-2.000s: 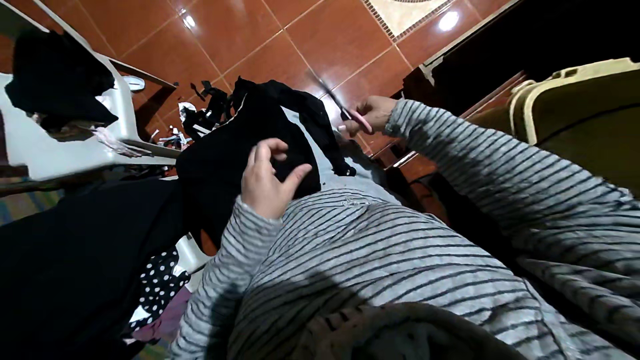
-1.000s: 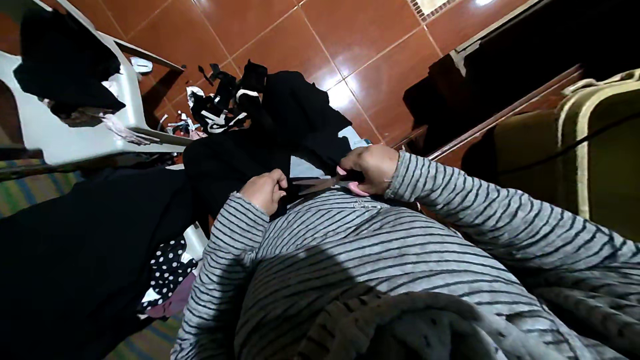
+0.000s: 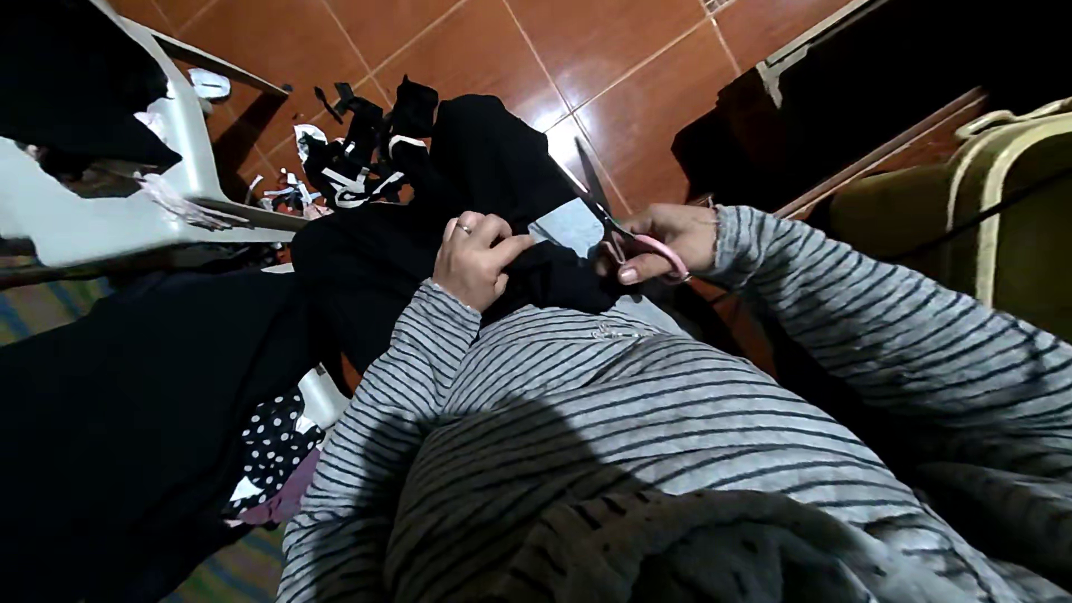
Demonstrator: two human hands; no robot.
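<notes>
My right hand [image 3: 662, 243] grips a pair of scissors [image 3: 596, 180] by their pink handles, with the dark blades pointing up and away from me. In my lap lies black cloth [image 3: 557, 280], and my left hand [image 3: 479, 258] rests on its left part with bent fingers; whether they pinch the fabric I cannot tell. Between the two hands a pale grey piece of cloth [image 3: 571, 226] shows beside the scissor blades. More black fabric [image 3: 486, 159] spreads over my legs.
Black and white fabric scraps [image 3: 356, 159] lie on the red tiled floor [image 3: 469, 50]. A white plastic chair [image 3: 193, 159] holding dark cloth is at the left, with polka-dot fabric [image 3: 272, 440] lower down. At the right is an olive-coloured padded object with pale edging [image 3: 963, 201].
The scissors, across my lap near my left hand a second ago, now point away from me. The black cloth between my hands has shifted, and more of the pale grey cloth shows.
</notes>
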